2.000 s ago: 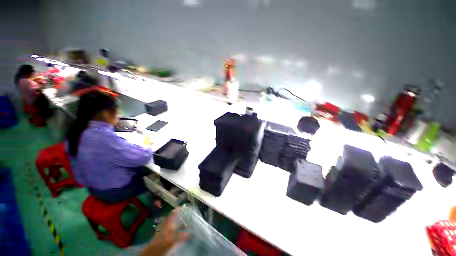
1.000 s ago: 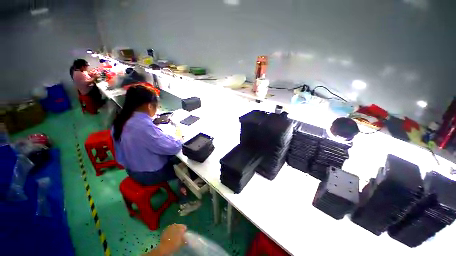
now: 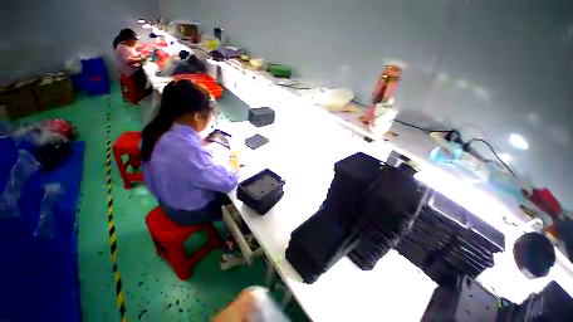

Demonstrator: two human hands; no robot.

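Observation:
My left hand (image 3: 237, 309) is small, blurred and cut off by the bottom edge. It is closed on a clear plastic bag (image 3: 269, 308), of which only a whitish blurred part shows. My right hand is not in view. Several stacks of black tablet cases (image 3: 374, 207) stand on the white bench (image 3: 371, 292) to the right of the hand. More stacks (image 3: 446, 242) with ridged edges stand behind and to the right. Further cases (image 3: 462, 305) are cut off at the bottom right. The hand does not touch the stacks.
A seated person (image 3: 185, 151) works at the bench, with a black stack (image 3: 261, 190) beside them. Another person (image 3: 127, 56) sits further along. Red stools (image 3: 179, 242) stand on the green floor. A round black lamp head (image 3: 534, 254) is at the right. Blue sheeting (image 3: 47, 251) lies left.
The view has swung and moved closer to the bench, so the stacks look larger. My left hand and the bag sit lower, and less of the bag shows.

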